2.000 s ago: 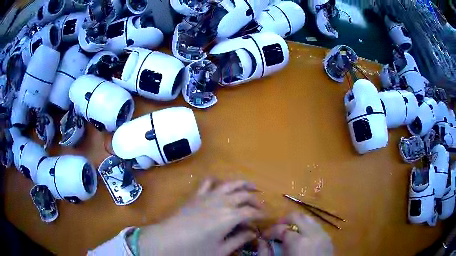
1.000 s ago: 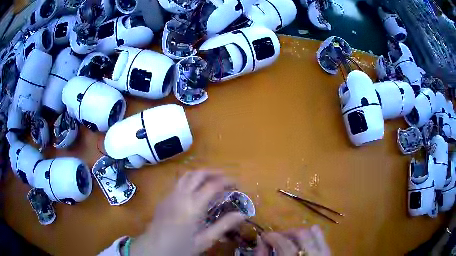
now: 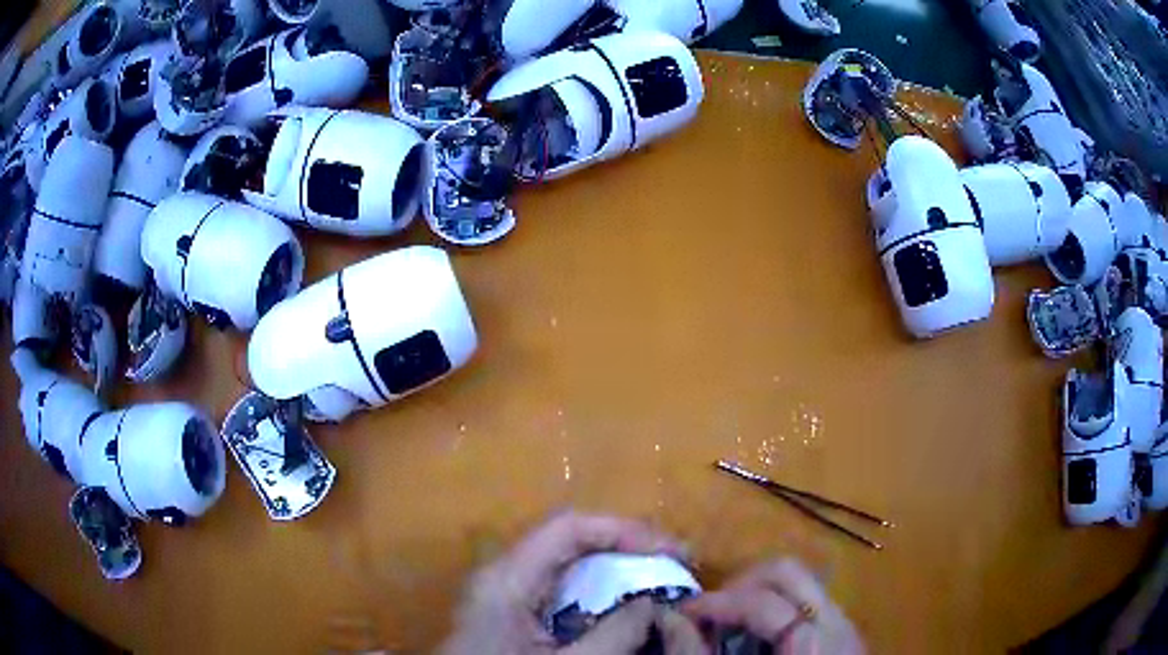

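Note:
At the bottom centre, my left hand [image 3: 519, 591] is curled around a white rear shell [image 3: 624, 580], which is tilted with its open side towards me. My right hand [image 3: 788, 601] is at the shell's right side, blurred, with its fingers bent close to dark parts at the picture's edge. What its fingertips hold cannot be made out. The lower parts of both hands are cut off. Dark tweezers [image 3: 807, 502] lie on the orange-brown tabletop [image 3: 640, 333], in front of my right hand, their legs in a narrow V.
A white camera body [image 3: 365, 330] lies at the left, with an open shell and circuit board [image 3: 279, 458] beside it. Many part-assembled cameras are piled behind and left. Another camera body [image 3: 931, 243] lies at the right near more units. Pale specks dot the tabletop.
The shell, seen open inside my left hand a second ago, now shows its white outer side. Both hands have shifted lower and closer together. The tweezers lie still on the tabletop.

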